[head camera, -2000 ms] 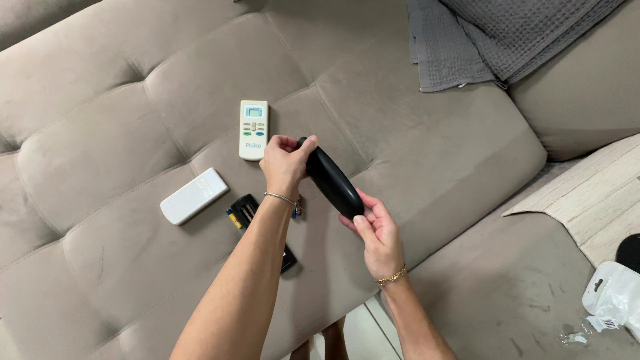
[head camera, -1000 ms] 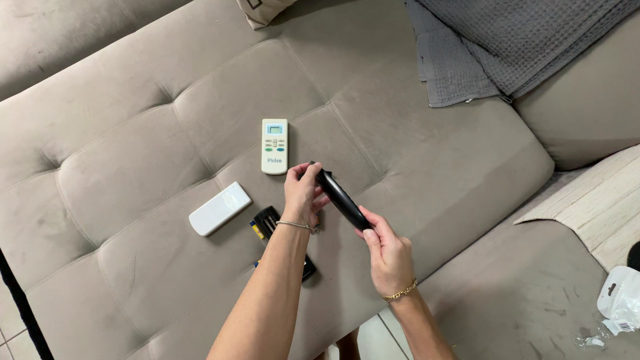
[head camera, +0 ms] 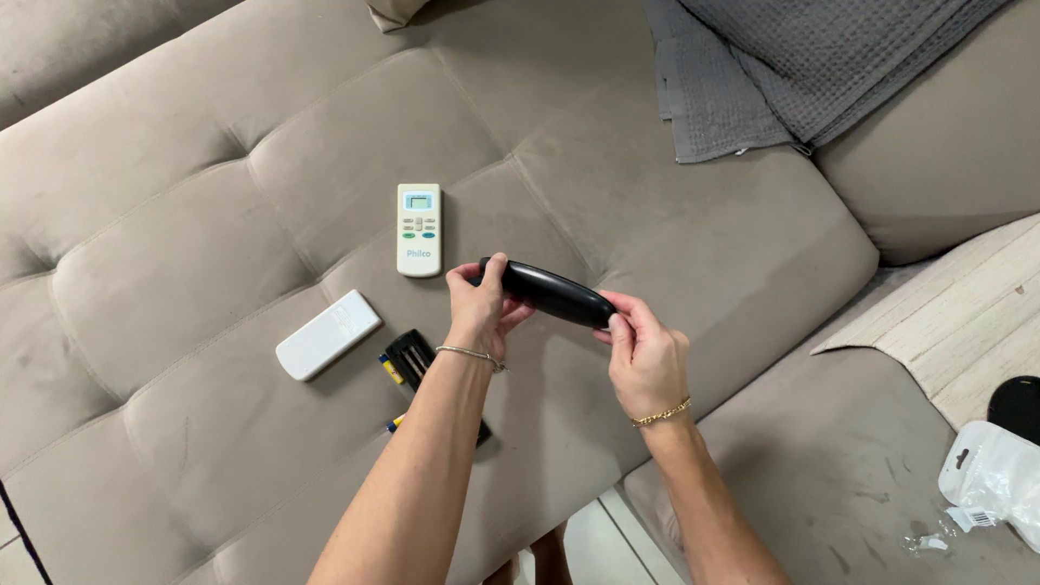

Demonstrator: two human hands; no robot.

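Observation:
Between my two hands I hold a black glossy remote control (head camera: pixel 556 294), tilted down to the right. My left hand (head camera: pixel 485 309) grips its left end, thumb on top, and my right hand (head camera: pixel 646 345) pinches the right end. Up and left of my left hand, a cream Philco air-conditioner remote (head camera: pixel 419 231) lies face up. A white remote (head camera: pixel 328 335) rests further left, its buttons not visible. Partly behind my left forearm is a black remote with an uncovered battery compartment (head camera: pixel 411 357); a yellow and blue battery (head camera: pixel 391 368) and part of another lie beside it.
Everything rests on a tufted grey-beige sofa seat (head camera: pixel 195 276). A grey waffle-weave cloth (head camera: pixel 731 97) lies at the upper right. On the right are a light slatted mat (head camera: pixel 967 317), a round black object (head camera: pixel 1016 409) and a torn clear plastic pouch (head camera: pixel 995 479).
The black remote in my hands has turned from a steep slant to a flatter one. Both hands still hold its ends. The view has shifted somewhat.

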